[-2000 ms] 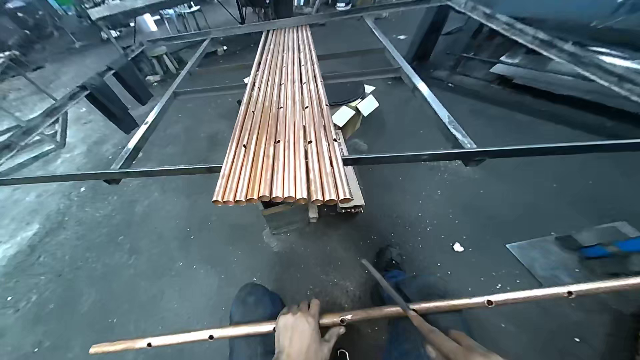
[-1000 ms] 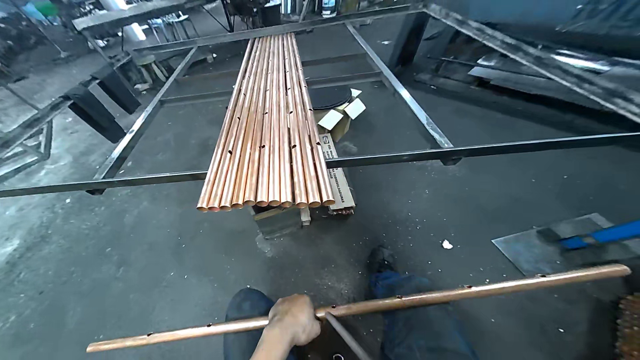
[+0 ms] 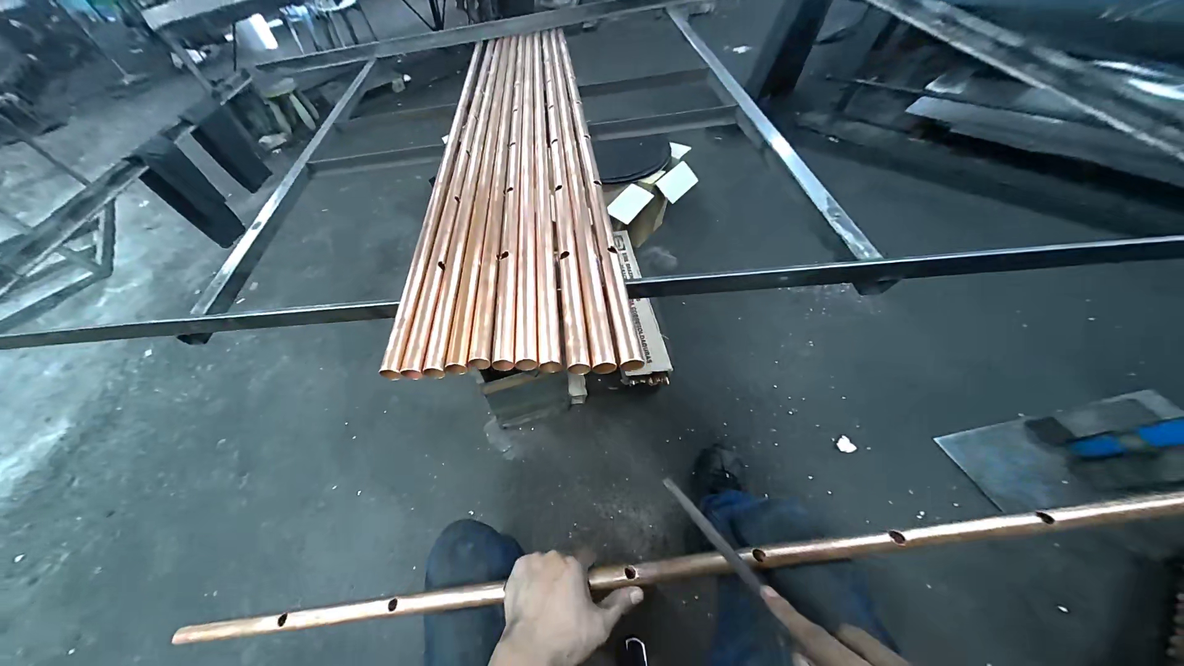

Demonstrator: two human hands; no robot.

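Note:
A copper pipe (image 3: 444, 599) with several holes along it lies across the person's knees. My left hand (image 3: 558, 606) is closed around the pipe, left of one of the holes. In my right hand (image 3: 823, 638), at the bottom edge, is a long thin metal file (image 3: 712, 532), which crosses the pipe beside another hole and points up and left. The index finger lies along the file; part of that hand is cut off by the frame. Ahead, a row of several copper pipes (image 3: 518, 231), also with holes, rests side by side on a steel frame.
The dark steel frame (image 3: 758, 280) spans the view ahead. Under the pipe row are a cardboard box (image 3: 647, 333) and a metal block (image 3: 527, 398). An open carton (image 3: 652, 199) stands behind. At right a metal sheet (image 3: 980, 453) lies on the floor with a blue-marked tool (image 3: 1124, 442).
Since one second ago, the held pipe has shifted to the right relative to the knees, and its right end has left view. The file tip now reaches beyond the pipe.

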